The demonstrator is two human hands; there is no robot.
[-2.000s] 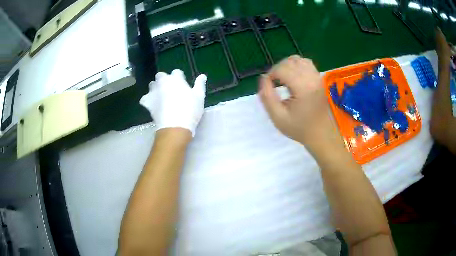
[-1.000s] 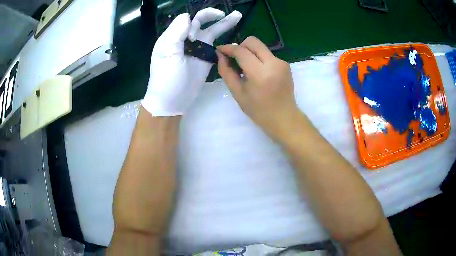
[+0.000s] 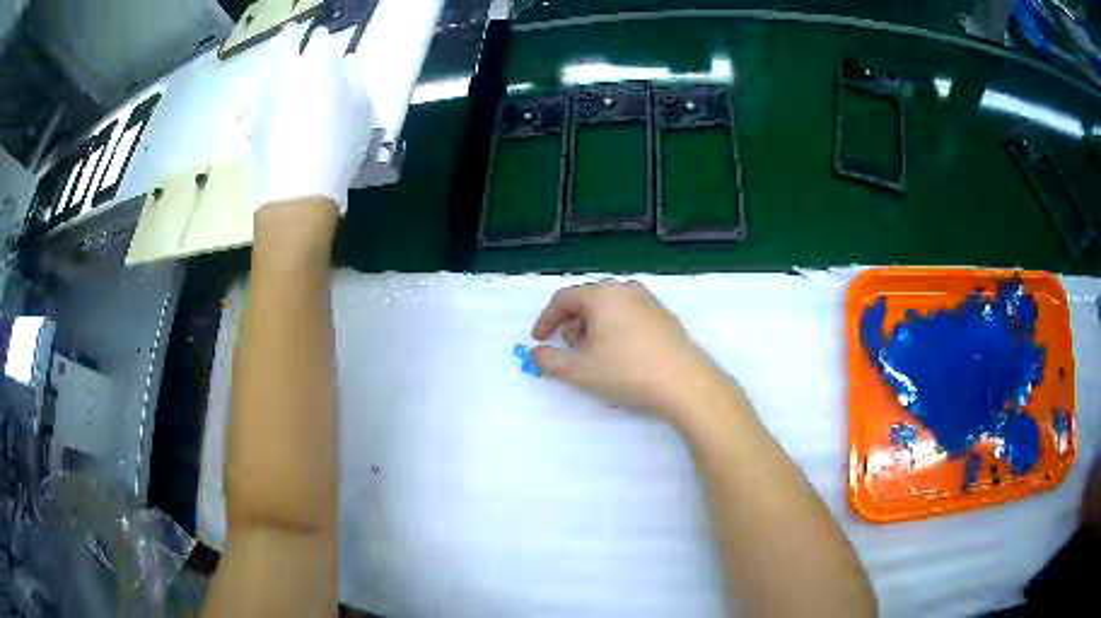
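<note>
My left hand (image 3: 308,127), in a white glove, reaches over the white machine fixture (image 3: 405,54) at upper left. Whether its fingers hold anything cannot be told. My bare right hand (image 3: 628,344) is low over the white sheet (image 3: 483,483), thumb and index finger curled with a gap between them. Small bright blue pieces (image 3: 528,360) lie at its thumb tip. Three dark phone middle frames (image 3: 610,223) lie side by side on the green belt (image 3: 785,229), camera ends away from me. An orange tray (image 3: 863,471) with a heap of blue pieces (image 3: 960,374) is at right.
Another frame (image 3: 872,181) lies farther right on the belt, and one more (image 3: 1050,187) lies near the right edge. Cream plates (image 3: 199,229) stick out from the fixture at left. Dark frames (image 3: 109,151) sit on its far left part. Clear plastic (image 3: 109,543) is at lower left.
The dark frame is gone from between my hands. My left hand has moved left over the fixture. My right hand has moved down to the white sheet beside the blue pieces.
</note>
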